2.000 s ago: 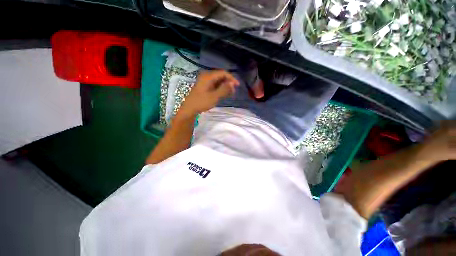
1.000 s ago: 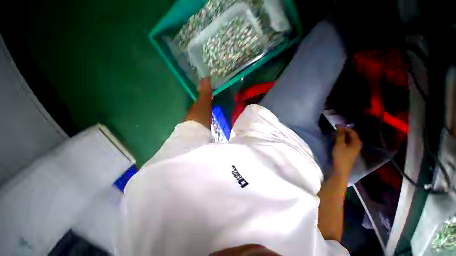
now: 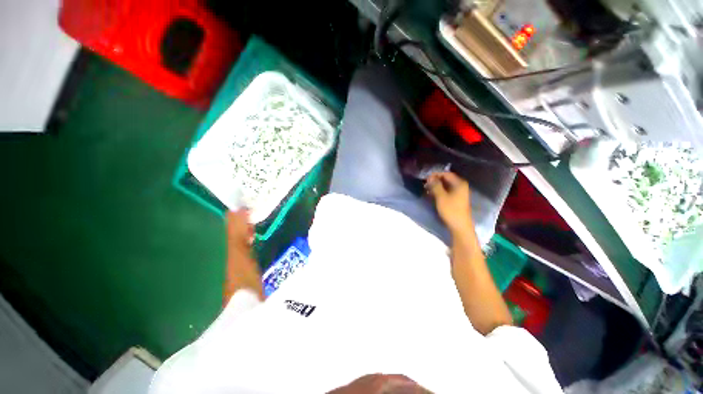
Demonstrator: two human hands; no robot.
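A translucent white tub point(image 3: 212, 158) of small pale and green parts is over a teal-green crate point(image 3: 185, 181) at the left, tilted relative to the crate's sides. My left hand point(image 3: 240, 231) is at the tub's near corner, its fingers closed on the rim and partly hidden by it. My right hand point(image 3: 449, 192) is above my lap, below the bench edge, fingers curled together. Whether it holds a small part cannot be told.
A red stool point(image 3: 142, 42) stands beyond the crate. A blue bin point(image 3: 284, 269) is near my left side. The bench point(image 3: 532, 173) at the right carries a machine point(image 3: 609, 100) with red digits and a tub point(image 3: 663, 254) of green and white parts. A black cable point(image 3: 462, 104) loops along its edge.
The view has swung left and partly back. The white tub now appears higher and larger over the crate, with my left hand at its corner. My right hand stays over my lap.
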